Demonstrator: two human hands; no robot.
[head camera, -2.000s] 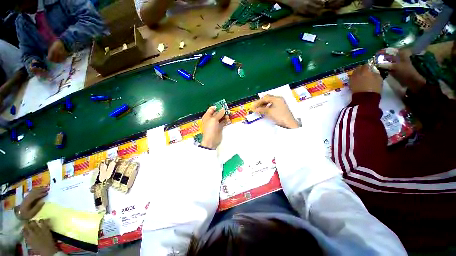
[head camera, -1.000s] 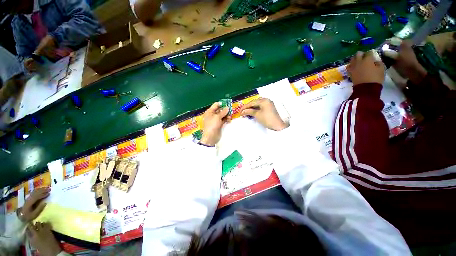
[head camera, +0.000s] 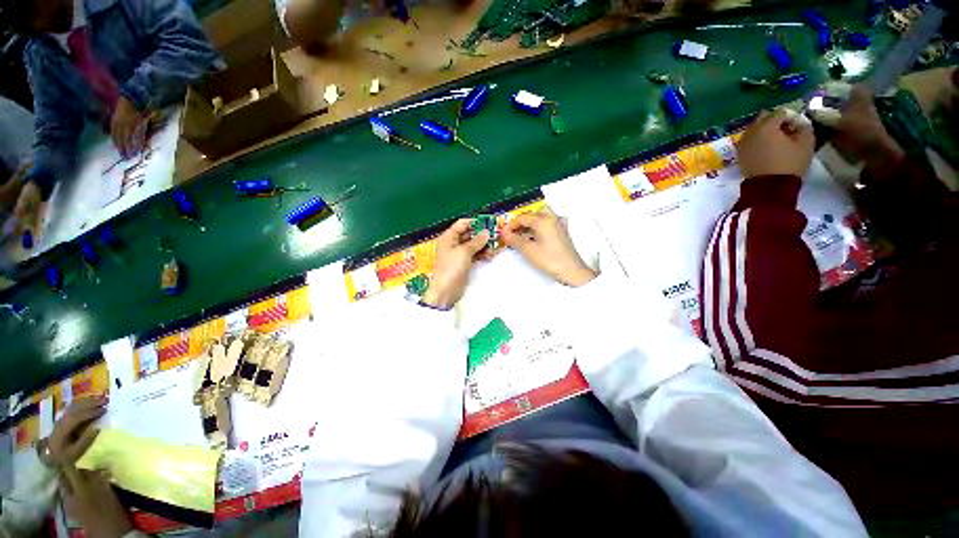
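Observation:
My left hand (head camera: 454, 263) holds a small green circuit board (head camera: 484, 227) upright near the belt's edge. My right hand (head camera: 548, 248) is beside it, with thumb and fingertips pinched together against the board's right side. What the right fingertips hold is too small to tell. A flat green patch (head camera: 488, 345) lies on the printed work mat (head camera: 526, 410) in front of me. Another small green piece (head camera: 417, 285) lies by my left wrist.
The green conveyor belt (head camera: 368, 189) carries blue batteries with leads (head camera: 435, 131). Tan housings (head camera: 244, 366) lie left on the mat. A neighbour's maroon sleeve (head camera: 773, 273) is close on the right. At lower left, hands hold a yellow sheet (head camera: 152, 470). A cardboard box (head camera: 240, 110) stands across the belt.
My right hand has moved left to meet the board in my left hand. The white and blue piece under my right fingers no longer shows. The batteries on the belt have shifted right.

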